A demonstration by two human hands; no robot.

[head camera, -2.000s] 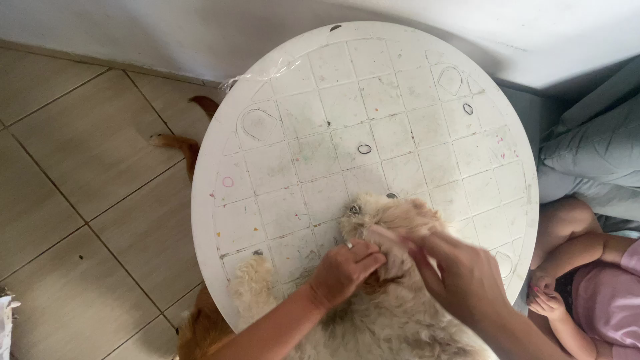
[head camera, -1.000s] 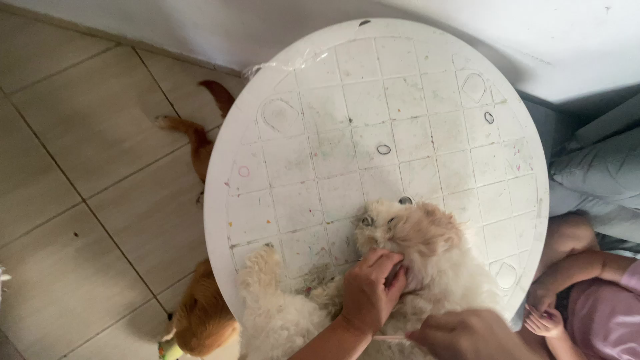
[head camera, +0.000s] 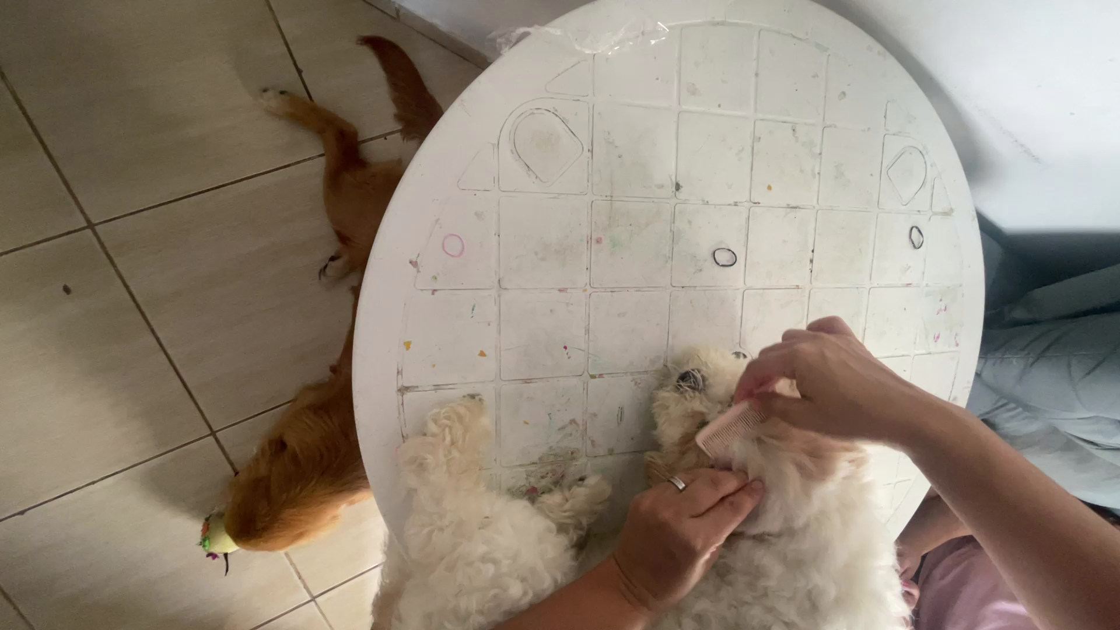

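A fluffy white dog [head camera: 787,542] with tan patches lies on a round white plastic table [head camera: 630,149], its head toward the middle of the tabletop. My right hand [head camera: 822,381] holds a small pale pink comb [head camera: 731,429], whose teeth rest in the fur beside the dog's muzzle. Just below the comb, my left hand [head camera: 687,534], with a ring on one finger, presses on or pinches the fur at the dog's neck; the fingertips are partly buried in it. The dog's front legs [head camera: 455,437] stretch out to the left of my left hand.
A reddish-brown dog [head camera: 302,464] lies on the tiled floor left of the table, a greenish object [head camera: 214,534] at its head. Clear plastic [head camera: 612,39] lies at the table's far edge, near the wall. At right are grey fabric [head camera: 1050,376] and a person in pink [head camera: 971,586].
My right hand, low at the frame's bottom edge one second ago, is now up by the dog's muzzle with the comb. My left hand stays at the neck fur. The view has shifted.
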